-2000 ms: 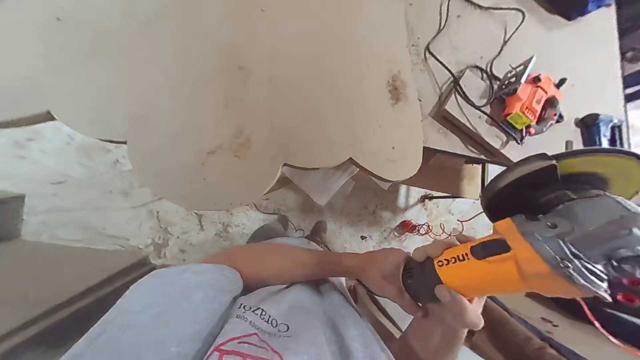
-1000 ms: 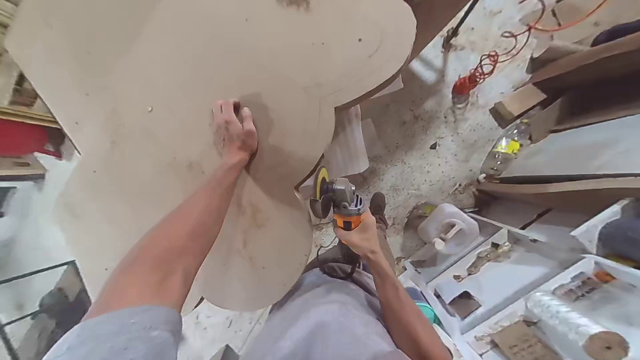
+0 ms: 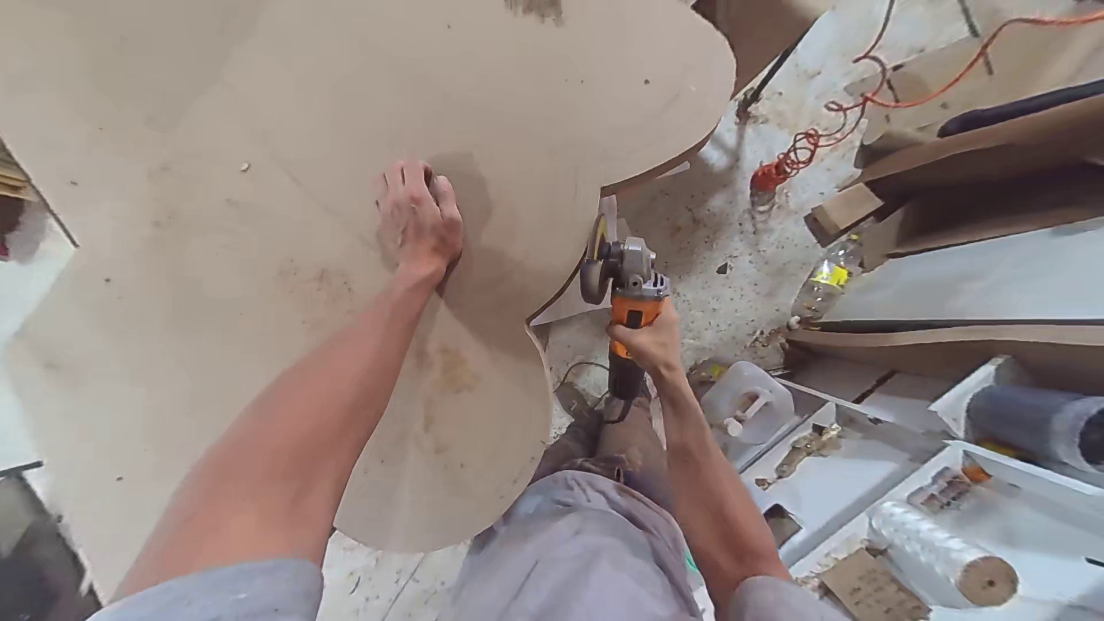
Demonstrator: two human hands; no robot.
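A large board (image 3: 259,112) with a scalloped edge, probably wood or fibreboard, fills the left and middle of the view. My left hand (image 3: 419,216) rests on its top face, back up, with the fingers slightly bent and nothing seen in them. Right of the board's edge, my right hand (image 3: 649,338) is closed around the orange body of an angle grinder (image 3: 636,297). The grinder's disc (image 3: 597,246) stands on edge beside the board's curved rim; whether they touch cannot be told. My left palm is hidden.
A coiled orange hose (image 3: 798,155) lies on the dusty floor. Brown-edged panels (image 3: 975,155), a plastic bottle (image 3: 830,280) and a translucent jug (image 3: 749,401) are at the right. White open boxes (image 3: 862,466) hold a wrapped roll (image 3: 940,552) and small parts.
Two seconds ago both hands were on the grinder; my left hand has since let go and lies on the board. The view has turned strongly. Over the last second the hands have barely moved.
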